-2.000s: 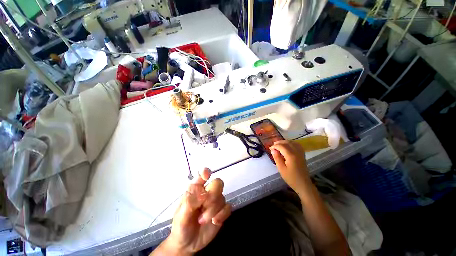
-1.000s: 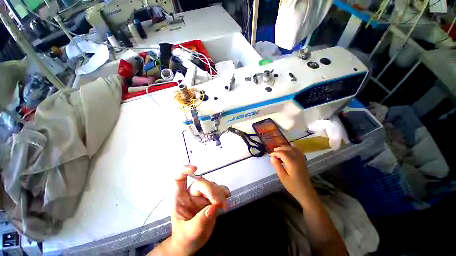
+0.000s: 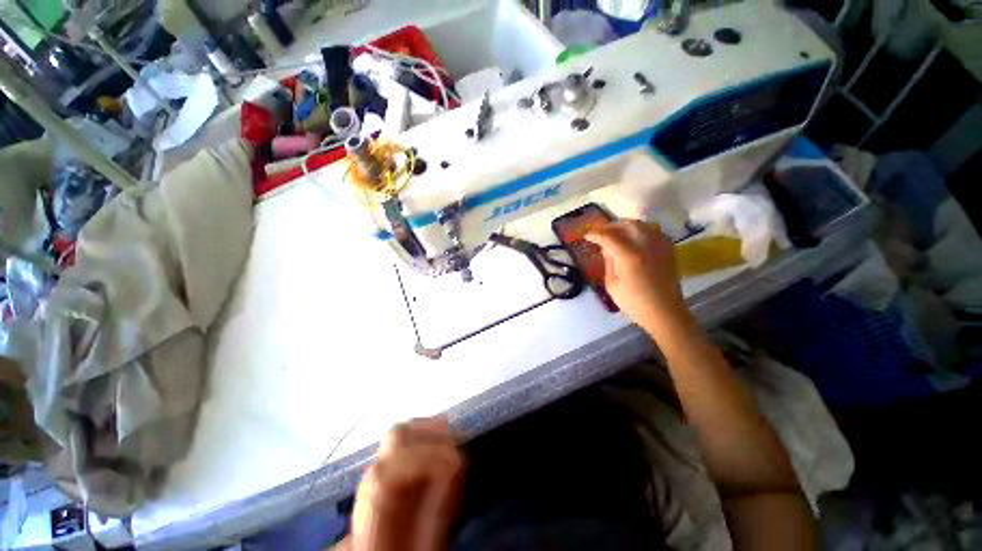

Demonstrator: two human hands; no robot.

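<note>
A dark smartphone (image 3: 574, 224) with an orange-red screen lies on the white table, right of black-handled scissors (image 3: 551, 267). My right hand (image 3: 637, 267) is over the phone, its fingertips at the screen and covering part of it; it does not grip the phone. My left hand (image 3: 415, 474) is blurred above the table's front edge, and its fingers look curled; whether it holds anything cannot be told. The white lockstitch machine (image 3: 603, 161) stands behind the phone and scissors, with no cloth under its needle area.
A beige garment piece (image 3: 162, 280) is heaped at the left. A red tray (image 3: 404, 45) of spools stands behind the machine. A yellow piece (image 3: 711, 255) and white cloth scrap (image 3: 748, 221) lie right of the phone. Beige cloth (image 3: 797, 414) lies by my right forearm.
The view has shifted, so the machine appears higher and larger. My right hand has moved further up over the phone. My left hand has gone down toward the table's front edge, with its fingers drawn in.
</note>
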